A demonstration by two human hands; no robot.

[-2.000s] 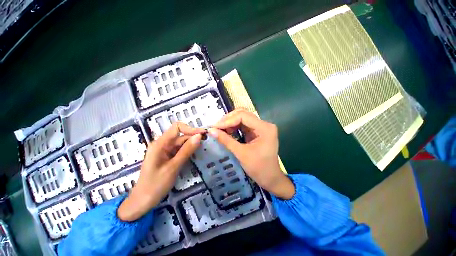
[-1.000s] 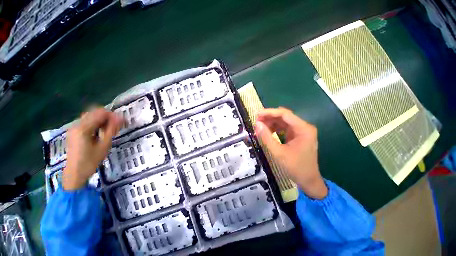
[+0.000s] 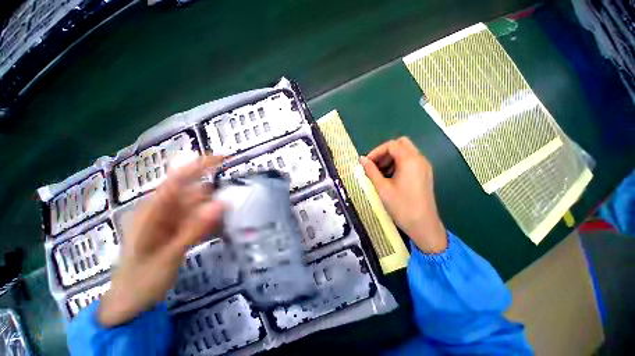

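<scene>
My left hand [image 3: 163, 233], blurred, holds a phone middle frame [image 3: 263, 240] by its upper left edge, raised above the blister tray [image 3: 386, 300]. The held frame is grey, blurred and tilted, with rows of slots. My right hand [image 3: 406, 189] has thumb and index fingertips together at the narrow yellow adhesive sheet [image 3: 383, 243] beside the tray's right edge. Whether a strip is between those fingertips cannot be seen. Other silvery frames [image 3: 254, 124] lie in the tray pockets, several partly hidden by my left hand and the held frame.
Larger yellow striped sheets [image 3: 487, 104] overlap on the green surface [image 3: 379, 87] at right, with clear film at their lower edge. Dark stacked trays [image 3: 59, 35] stand at upper left. A person's blue sleeve [image 3: 618, 201] shows at the right edge. Glossy plastic [image 3: 12, 334] lies at lower left.
Since one second ago, my left hand has moved right and lifted a frame above the tray. My right hand's fingertips have closed together at the narrow yellow sheet.
</scene>
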